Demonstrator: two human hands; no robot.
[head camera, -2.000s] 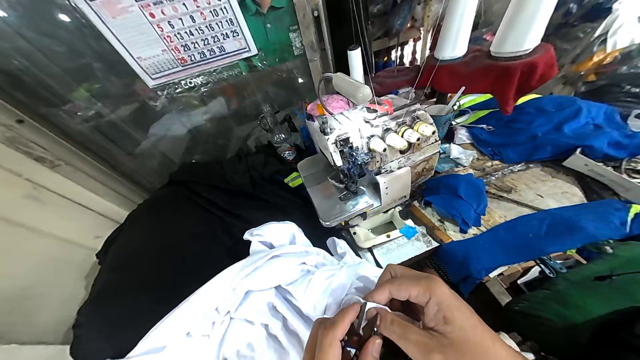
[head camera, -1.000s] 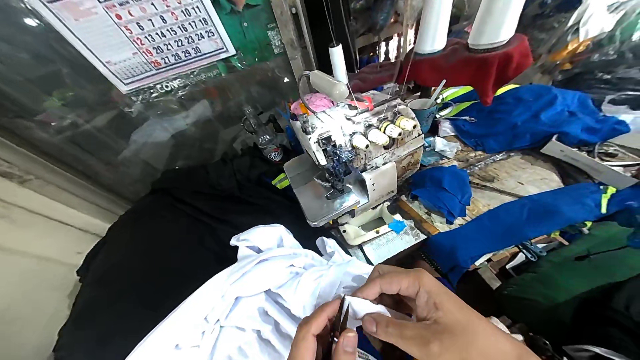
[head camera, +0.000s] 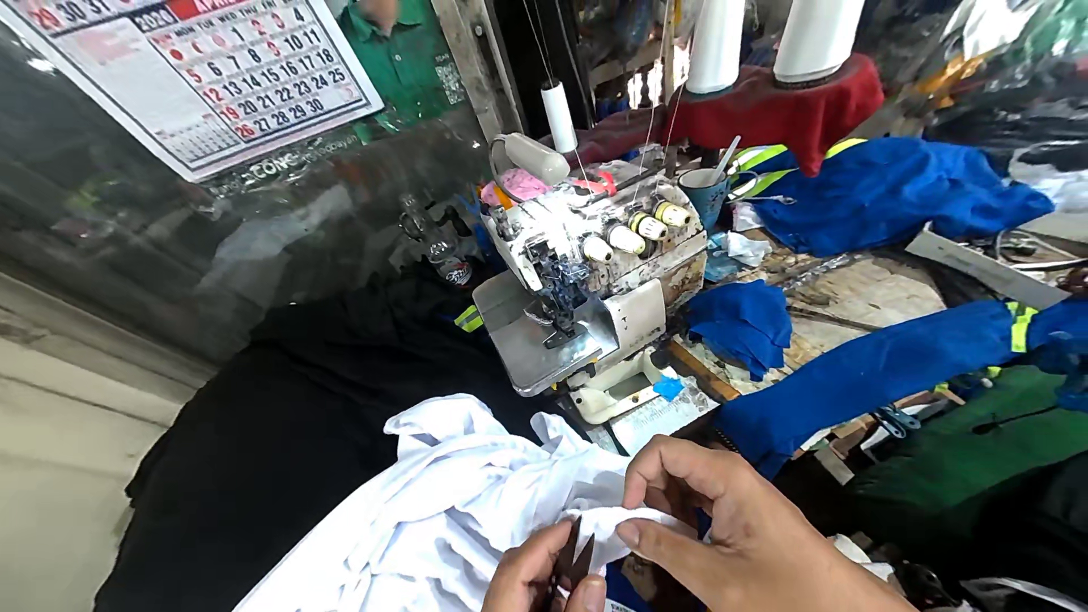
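White fabric (head camera: 442, 501) lies bunched at the bottom middle and reaches up to both hands. My left hand (head camera: 535, 569) grips small dark metal snips (head camera: 575, 557), whose pointed blades stand apart at the edge of the cloth. Just to the right, my right hand (head camera: 722, 527) pinches a fold of the white fabric between thumb and fingers. Beyond the hands stands an overlock sewing machine (head camera: 595, 255) with its lamp lit on the needle area. The handles of the snips are mostly hidden by the left fingers.
Black cloth (head camera: 280, 442) is heaped at the left. Blue fabric (head camera: 892, 365) with reflective strips lies across the right side. White thread cones (head camera: 716, 47) stand over a red cloth (head camera: 782, 106). A mug (head camera: 704, 195) sits behind the machine. A calendar (head camera: 255, 85) hangs upper left.
The blades of the snips are now spread at the fabric edge; a second ago they looked close together. The right hand keeps its pinch on the cloth.
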